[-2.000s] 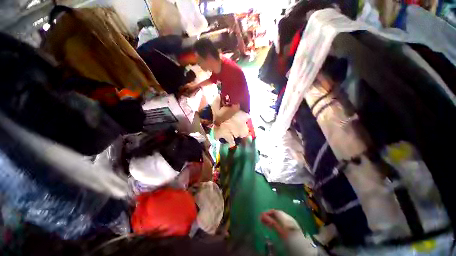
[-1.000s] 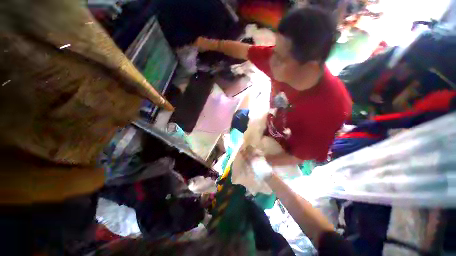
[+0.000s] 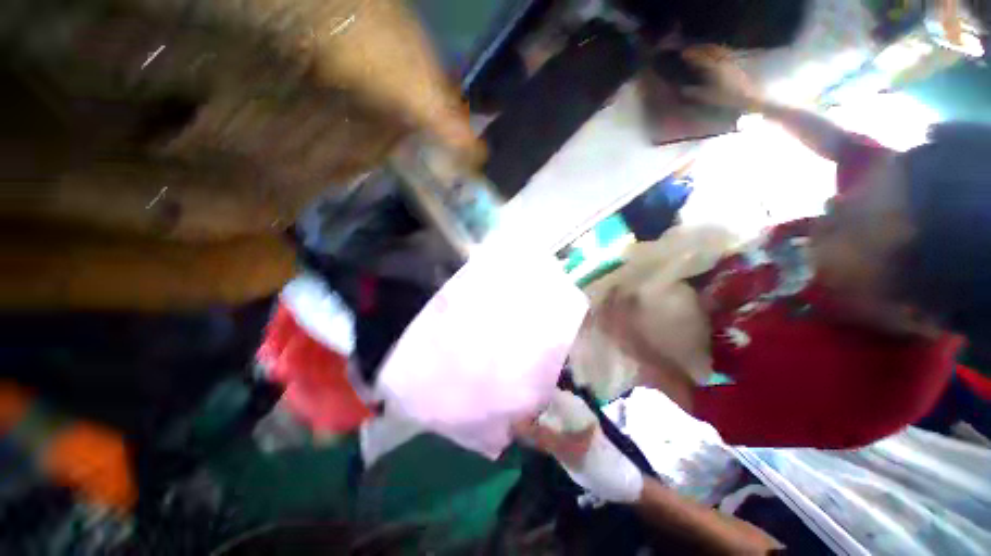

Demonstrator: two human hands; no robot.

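Note:
A pale pink paper sheet (image 3: 478, 353) hangs in mid-view, slightly curled and too blurred to read. My right hand (image 3: 554, 434) reaches in from the lower right and grips the sheet's lower right edge between its fingers. A white wrap (image 3: 604, 467) is around my right wrist. My left hand is not in view.
A person in red (image 3: 815, 375) sits at the right, one arm stretched to the desk (image 3: 598, 158). Cream cloth (image 3: 663, 326) lies in their lap. A dark keyboard (image 3: 554, 109) is on the desk. Brown hanging garments (image 3: 196, 163) fill the upper left; a red bag (image 3: 317, 375) is below.
My right hand has moved from the seated person's lap towards the lower middle and now holds the pink sheet, which lay at the desk edge before. The view has moved closer and turned.

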